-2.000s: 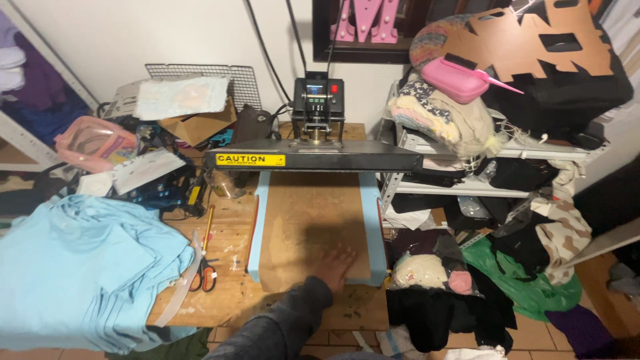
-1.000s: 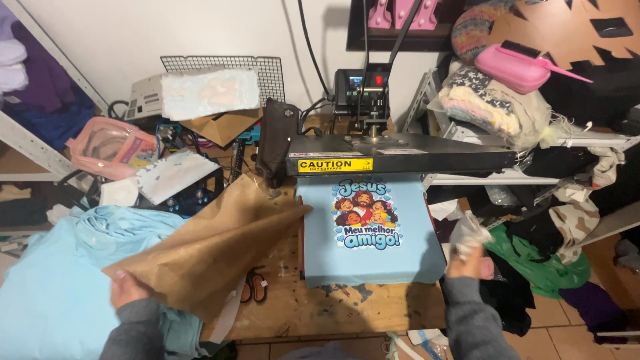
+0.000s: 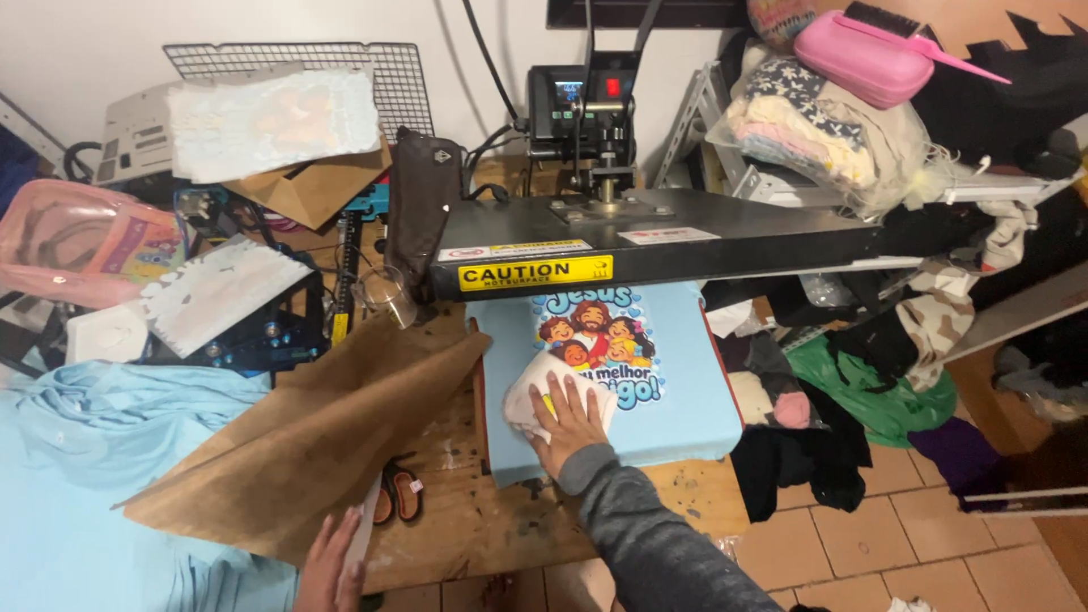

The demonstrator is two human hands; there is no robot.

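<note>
A light blue shirt (image 3: pixel 680 416) lies stretched over the lower platen of a heat press, whose upper platen (image 3: pixel 646 246) is swung over its far part. A colourful cartoon print (image 3: pixel 595 331) with lettering shows on the cloth. My right hand (image 3: pixel 568 416) presses a folded white cloth (image 3: pixel 535 382) onto the print's lower left. At the bottom, my left hand (image 3: pixel 331 552) has its fingers apart, beside a large sheet of brown paper (image 3: pixel 314 442) that rests over the table and the pile of blue shirts (image 3: pixel 110 442). Whether it touches the paper I cannot tell.
Orange-handled scissors (image 3: pixel 398 497) lie on the wooden table (image 3: pixel 476 544) near the paper. A clear cup (image 3: pixel 387 297), a pink case (image 3: pixel 76 242) and white sheets (image 3: pixel 229 293) crowd the back left. Shelving (image 3: pixel 977 187) with bagged cloth stands right, clothes on the floor below.
The brown paper, flat on the platen two seconds ago, now lies to the left, out of my left hand's hold. My right hand has brought the white cloth from the right onto the print.
</note>
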